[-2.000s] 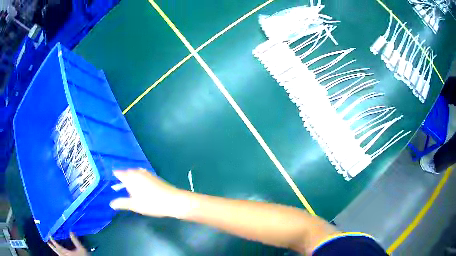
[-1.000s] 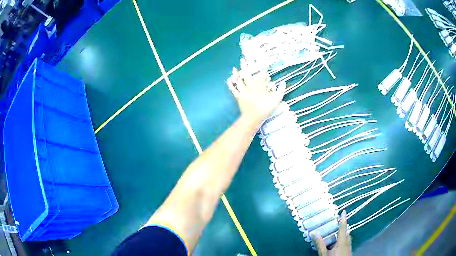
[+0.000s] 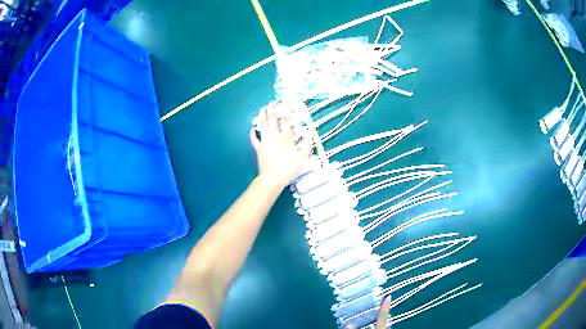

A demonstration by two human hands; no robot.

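Note:
White flat wired components point(image 3: 331, 222) lie side by side in a slanting row on the green table, with their white lead wires point(image 3: 411, 205) fanned to the right. My left hand point(image 3: 279, 144) grips over the far part of the row, its fingers curled on the components and partly hiding them. Only a finger of my right hand point(image 3: 383, 313) shows at the bottom edge, beside the near end of the row; the rest is cut off. A crinkled clear bag point(image 3: 334, 67) with white wired parts touches the far end of the row.
A large blue tote point(image 3: 125, 141) stands at the left. Another group of white wired components point(image 3: 568, 154) lies at the right edge. Yellow line tape point(image 3: 218, 87) crosses the green table point(image 3: 218, 148). Grey floor point(image 3: 533, 299) shows at the lower right.
My left hand has come onto the row. The row and bag have slid left across the table, onto the yellow line. My right hand has left the tote for the row's near end.

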